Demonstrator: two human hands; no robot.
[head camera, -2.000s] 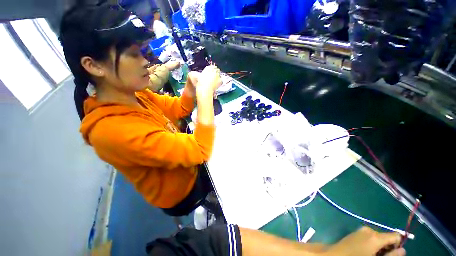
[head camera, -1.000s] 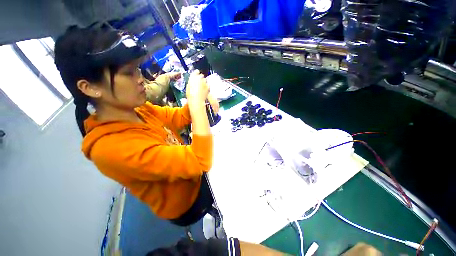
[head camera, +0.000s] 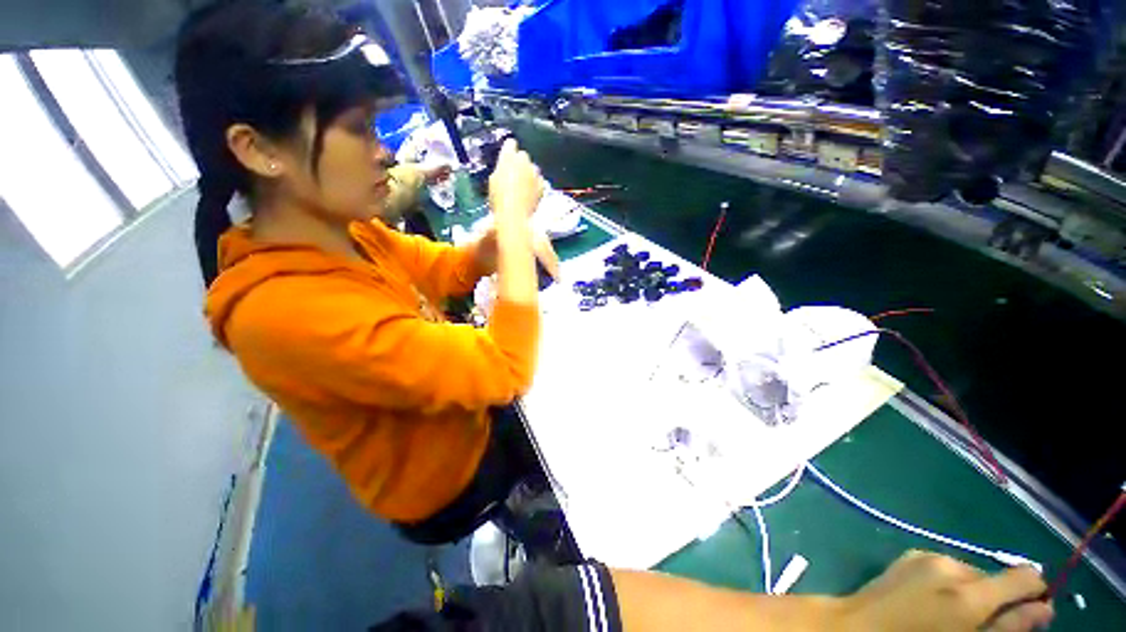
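My left hand (head camera: 945, 595) reaches in from the bottom edge to the lower right, its lower part near the frame edge. Its fingers are closed on a red-black wire (head camera: 1089, 543), which rises to the right with a small white tip; whatever else it holds is hidden. My right hand is not in view. White housings (head camera: 830, 343) stand on a white sheet (head camera: 617, 475), one with a red-black lead over the bench edge. White cables (head camera: 871, 516) run over the green bench, one plug end touching or beside my fingers.
A person in an orange top (head camera: 371, 333) works at the left. Black rings (head camera: 636, 274) lie on the sheet's far part. The dark belt (head camera: 852, 259) runs beyond the bench, with metal rails, blue bins (head camera: 593, 49) and a black-filled plastic bag (head camera: 975, 99) behind.
My left hand, mostly below the frame one second ago, shows again and lies farther right than two seconds ago. The view has shifted slightly. The other person's hands have moved.
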